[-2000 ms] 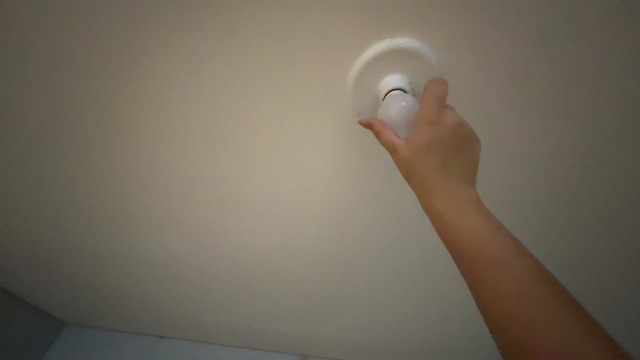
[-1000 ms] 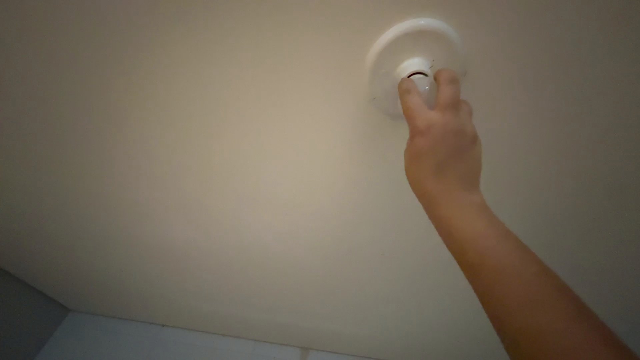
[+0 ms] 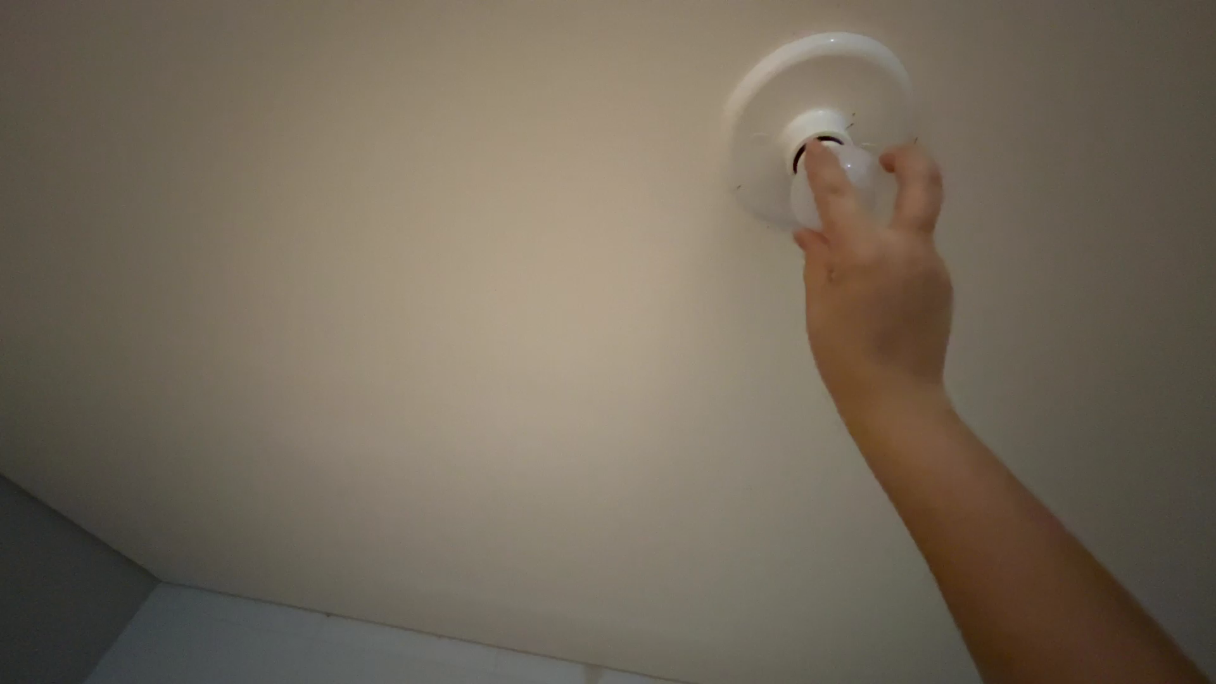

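Observation:
A white light bulb (image 3: pixel 860 176) sits in the white socket of a round ceiling lampholder (image 3: pixel 831 46), upper right of centre. A dark gap shows between the bulb and the socket rim. My right hand (image 3: pixel 879 275) reaches up from the lower right with its fingers around the bulb. One finger lies across the bulb up to the socket rim, another curls at its right side, and the thumb tip shows at the lower left. Part of the bulb is hidden by the fingers. My left hand is out of view.
The plain ceiling (image 3: pixel 427 313) surrounds the lampholder and fills most of the view. A grey wall (image 3: pixel 57 579) meets it at the lower left, and a pale wall surface (image 3: pixel 285 646) runs along the bottom edge.
My right hand has stayed at the bulb while its fingers and wrist turned, changing their placement around it. The thumb and one finger are farther apart now than one second ago.

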